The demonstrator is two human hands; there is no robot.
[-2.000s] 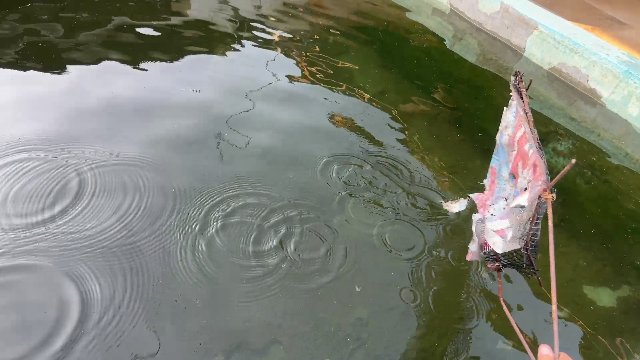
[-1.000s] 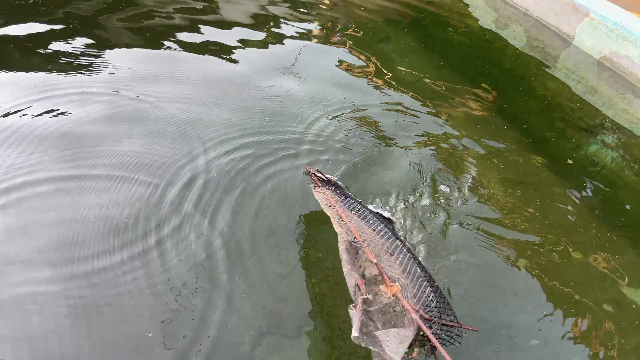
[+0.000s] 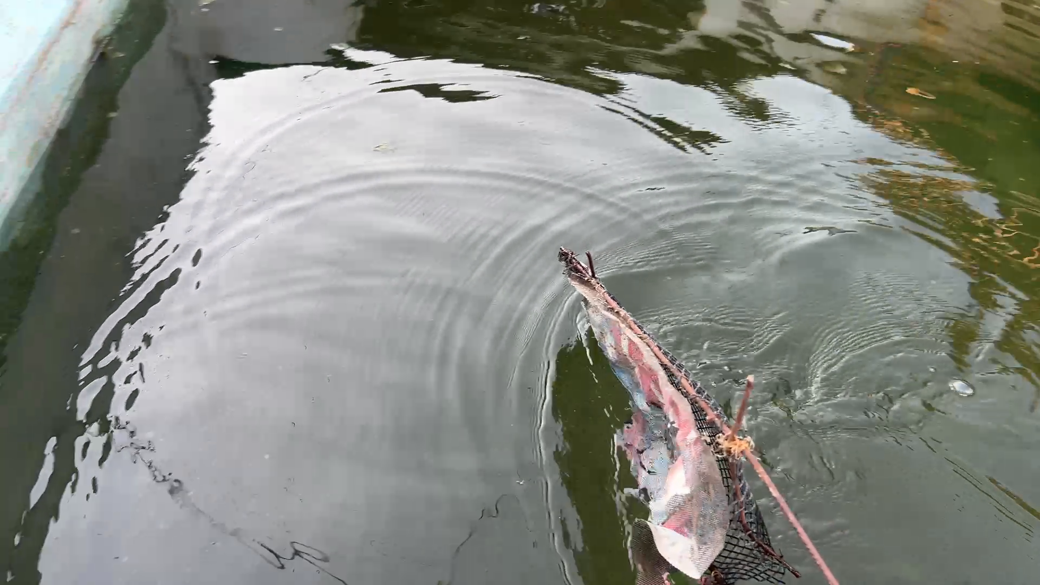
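A hand-made scoop net of black plastic mesh (image 3: 743, 540) on a frame of thin rods lies tilted at the water's surface, right of centre and low in the head view. Wet, torn sheet material (image 3: 691, 512) in pink, white and blue clings along its left side. Orange cord (image 3: 734, 444) binds the frame to a thin reddish rod (image 3: 788, 512), which runs out at the bottom edge. Neither of my hands is in the picture, so what holds the rod is hidden.
Murky green water (image 3: 366, 325) with ripples and sky reflections surrounds the net. A pale blue, worn tank wall (image 3: 45, 89) borders the upper left. A small leaf (image 3: 920, 93) floats at the upper right, and a bubble (image 3: 961, 387) sits right of the net.
Two seconds ago the net stood above the water with fingertips at its rod; now it lies low at the surface and those fingertips are out of view. The view has swung left.
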